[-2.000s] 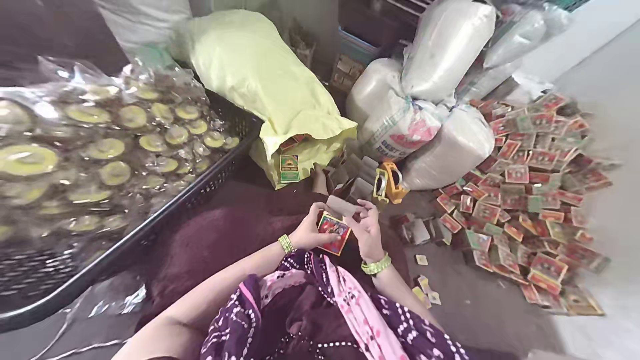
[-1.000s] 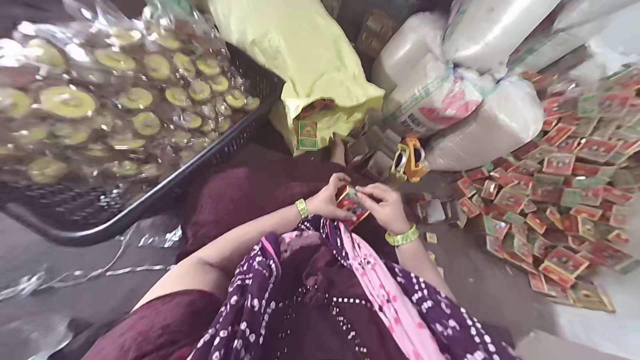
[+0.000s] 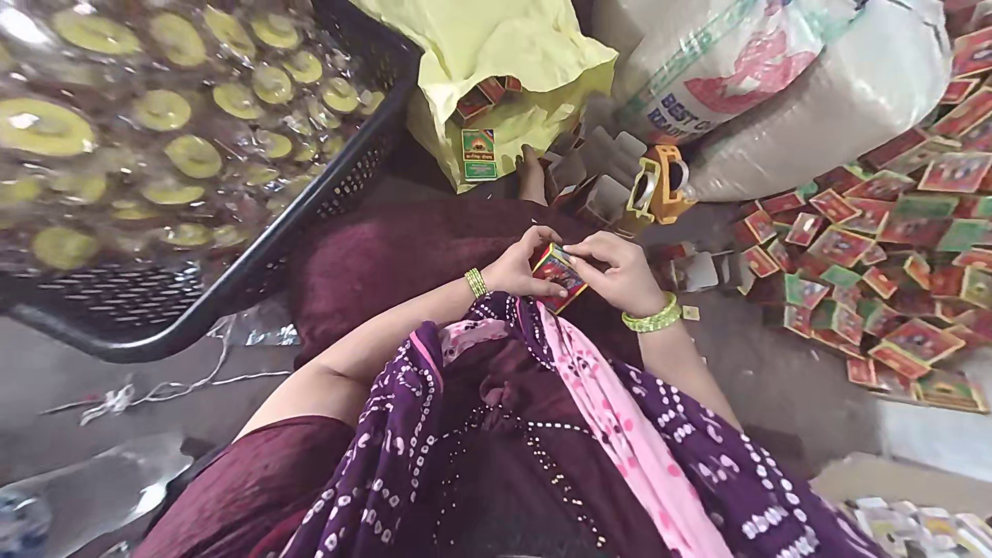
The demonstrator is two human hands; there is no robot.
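A small printed red cardboard box [image 3: 559,277] is between my two hands, above my lap. My left hand [image 3: 527,267] grips its left side, thumb across the front. The fingers of my right hand [image 3: 616,267] pinch its upper end, which looks closed. Past my hands, a yellow sack [image 3: 527,46] lies with its mouth towards me and holds similar boxes; a green and red box [image 3: 479,155] lies at its mouth. A tape dispenser [image 3: 659,184] in yellow-orange stands to the right of the sack, near grey-sided open cartons [image 3: 604,159].
A black plastic crate [image 3: 256,256] with bagged yellow-topped items [image 3: 163,108] fills the left. Stuffed white sacks [image 3: 821,101] stand at the upper right. Many red and green boxes [image 3: 876,240] are heaped on the right of the floor. White string [image 3: 155,395] lies at left.
The flap end of the box, pale and raised two seconds ago, now appears folded down under my right fingers. Both hands remain on the box. The view has shifted.
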